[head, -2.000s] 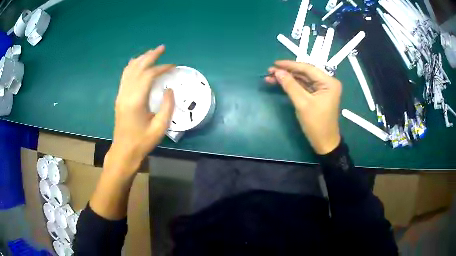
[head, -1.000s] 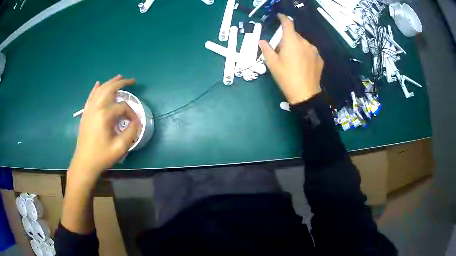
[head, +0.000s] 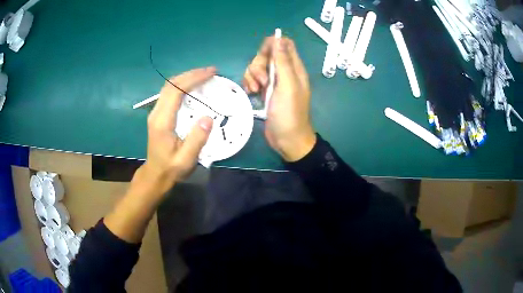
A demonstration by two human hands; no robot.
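A round white housing (head: 232,134) sits in front of me with its slotted face up. My left hand (head: 172,129) holds it from the left, thumb on the face. My right hand (head: 287,91) grips a white stick antenna (head: 271,77), which stands bent at the housing's right side, its hinge end against the wall. A thin dark lead (head: 172,84) runs from a slot in the face up and left over my left hand. Another white stick (head: 146,101) pokes out at the left, partly hidden by my left hand.
Loose white antennas (head: 350,48) lie right of centre. A black cable bundle (head: 444,74) with white, blue and yellow ends lies further right, beside an antenna pile (head: 479,43). White cups (head: 20,28) stand far left. A cardboard box (head: 86,186) of housings is below the bench edge.
My right hand has come from the loose antennas to the housing with a stick antenna in it. The housing now shows its slotted face, with a lead coming out of it.
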